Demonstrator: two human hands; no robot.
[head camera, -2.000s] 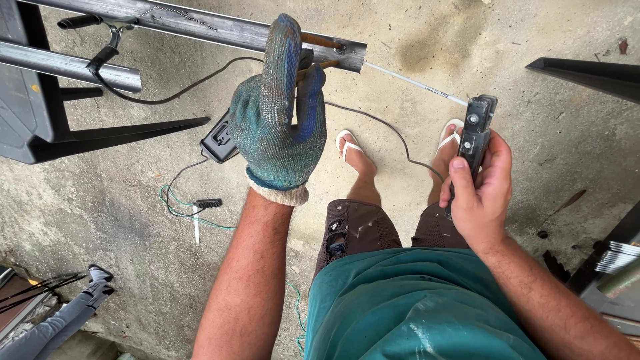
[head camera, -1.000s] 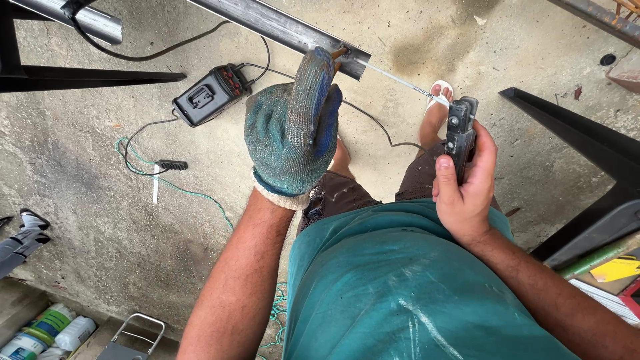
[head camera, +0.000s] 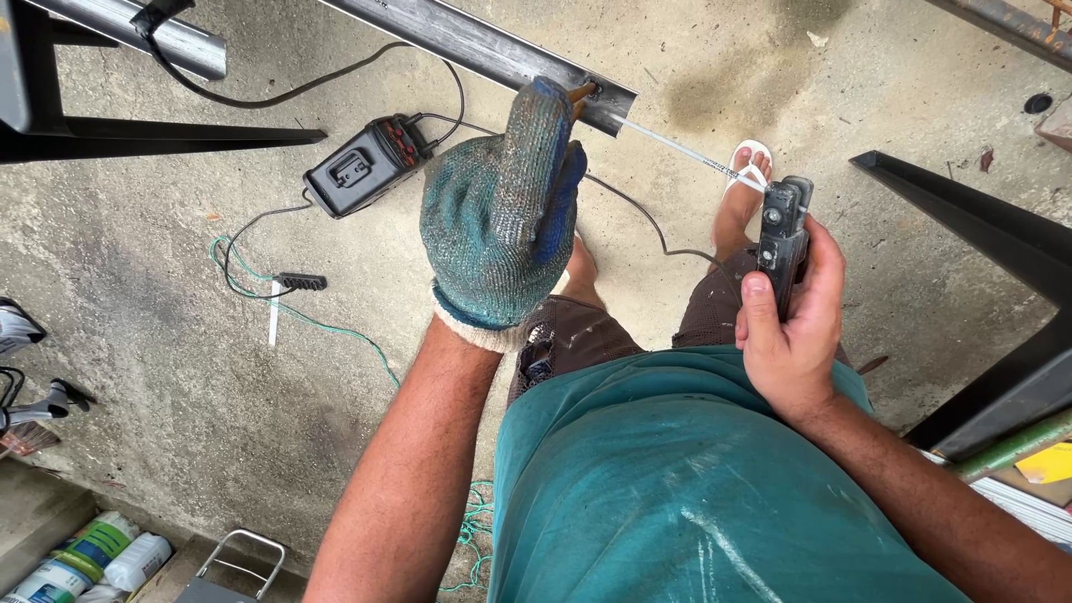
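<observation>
My left hand (head camera: 507, 209), in a blue-green knit work glove, is held near the end of a steel channel (head camera: 502, 54). Its fingers are bent around a rusty rod or bar (head camera: 580, 94) that meets the channel; the grip itself is partly hidden. My bare right hand (head camera: 791, 327) holds a black welding electrode holder (head camera: 783, 243). A pale welding electrode (head camera: 687, 153) is clamped in the holder, and its far tip is close to the channel's end; whether it touches is unclear.
A portable welding machine (head camera: 364, 167) stands on the concrete floor with cables around it. A black power strip (head camera: 300, 281) lies beside a green cord. Black stand legs (head camera: 963, 218) reach in from both sides. Another steel profile (head camera: 180, 42) is at upper left. My sandalled feet are below the channel.
The view has shifted over the past two seconds, bringing the whole welding machine into sight. Both hands keep their holds, with the electrode still directed at the channel's end.
</observation>
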